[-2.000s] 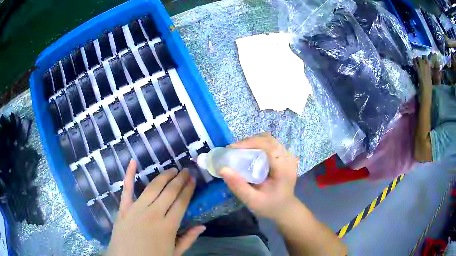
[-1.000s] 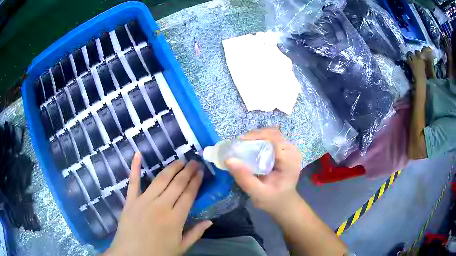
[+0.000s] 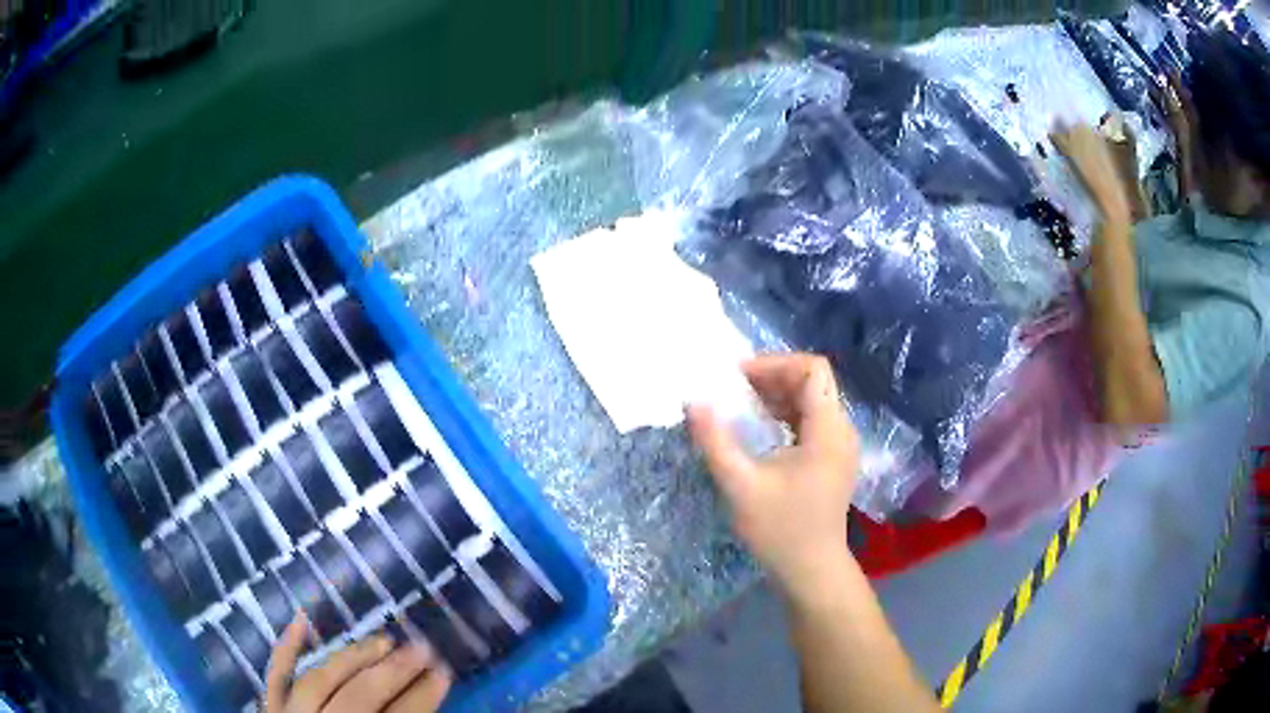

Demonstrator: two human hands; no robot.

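Observation:
A blue tray (image 3: 481,481) at the left holds rows of black curved pieces (image 3: 286,481) with pale strips between them. My left hand (image 3: 365,676), cut off by the bottom edge, lies over the tray's lowest rows, fingers spread, with nothing visible in it. My right hand (image 3: 794,481) is right of the tray, at the lower right edge of a white sheet (image 3: 641,320), thumb and fingers apart and curled. Something pale and shiny shows between them; I cannot tell whether it is the squeeze bottle or whether it is held.
Large clear bags of black parts (image 3: 877,265) lie right of the sheet. A dark heap (image 3: 49,613) is at the far left. Another person (image 3: 1198,300) works at the upper right. A red stool (image 3: 919,541) and yellow-black floor tape (image 3: 1024,592) are below the bench.
My right hand has moved up and away from the tray to the sheet; the squeeze bottle is no longer clearly visible. The view has shifted, and the tray and my left hand appear lower.

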